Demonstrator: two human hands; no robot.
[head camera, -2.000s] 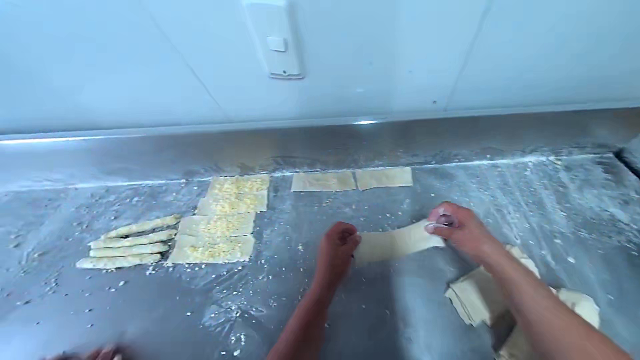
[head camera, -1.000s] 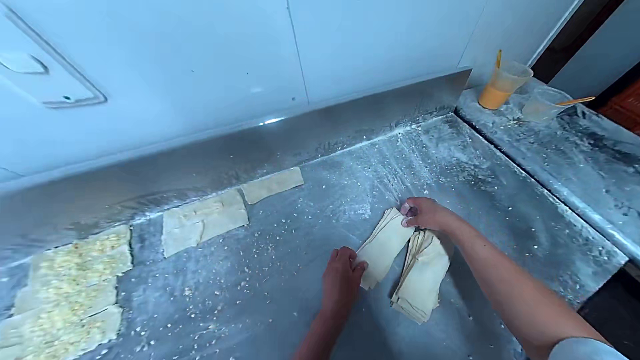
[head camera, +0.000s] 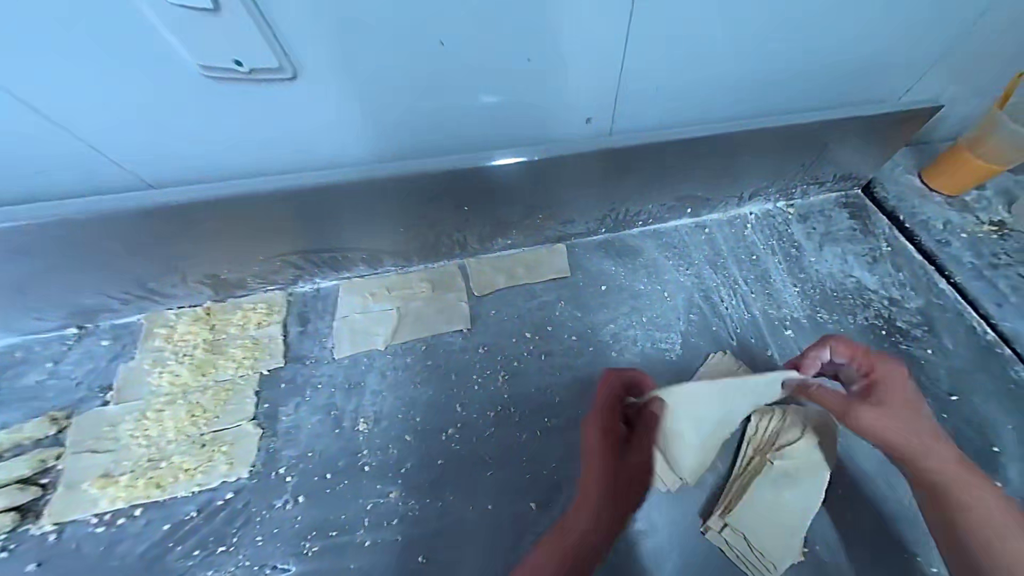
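Between my two hands a thin dough sheet (head camera: 708, 420) is held up, its left end pinched by my left hand (head camera: 628, 436) and its right end by my right hand (head camera: 852, 384). Under it lies a partly hidden stack of dough sheets (head camera: 722, 365). Beside that, below my right hand, sits a second stack of dough sheets (head camera: 776, 496). Two overlapping dough sheets (head camera: 424, 308) and a single dough sheet (head camera: 518, 268) lie along the back edge. At left, overlapping sheets bear crumbly yellow filling (head camera: 188, 384), next to filled dough rolls (head camera: 28, 464) cut by the frame edge.
A floured metal worktop (head camera: 448, 448) meets a metal backsplash (head camera: 384, 216) below a pale wall with a switch plate (head camera: 240, 40). At the far right, past a dark gap, a plastic cup of orange liquid (head camera: 964, 164) stands on another floured surface.
One second ago both hands were at the left stack; now they hold a sheet stretched above it. Two seconds ago they held a sheet farther left of the stacks. The view has swung.
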